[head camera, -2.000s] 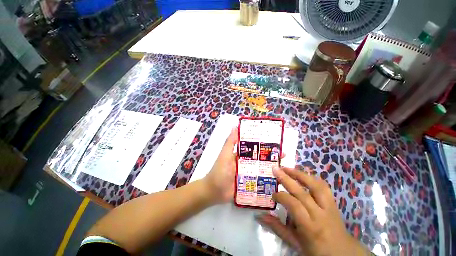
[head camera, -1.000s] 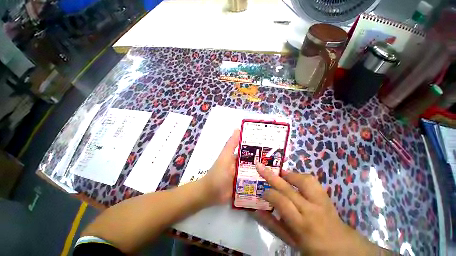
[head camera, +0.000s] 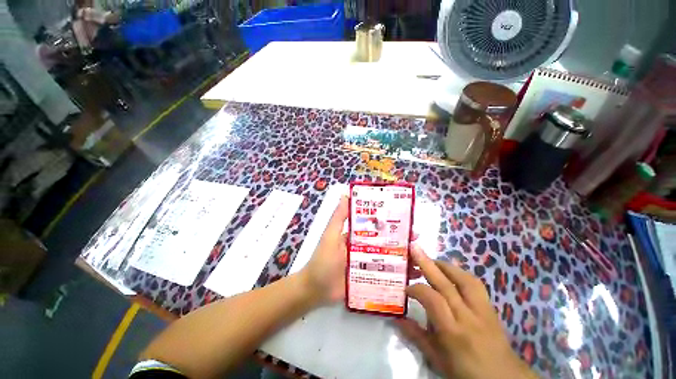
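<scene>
A smartphone (head camera: 379, 248) with a thin red edge stands out in the middle of the view, its screen lit with a pink and red page and an orange bar at the bottom. My left hand (head camera: 326, 255) holds it from the left side; the fingers behind it are hidden. My right hand (head camera: 463, 314) is at the phone's right edge, fingers slightly spread and bent. Whether a fingertip touches the case I cannot tell. A large white sheet (head camera: 311, 337) lies under the hands and phone.
A written sheet (head camera: 191, 231) and a narrow paper slip (head camera: 254, 240) lie left. A brown-lidded mug (head camera: 467, 137), black flask (head camera: 539, 155), spiral calendar (head camera: 571, 92) and fan (head camera: 508, 33) stand at the back right. A reddish pen (head camera: 591, 250) and blue-edged folder (head camera: 652, 244) are right.
The phone's screen has changed from a grid of product pictures to one pink and red page. My right index finger has moved off the screen to the phone's right edge. The view has tilted up.
</scene>
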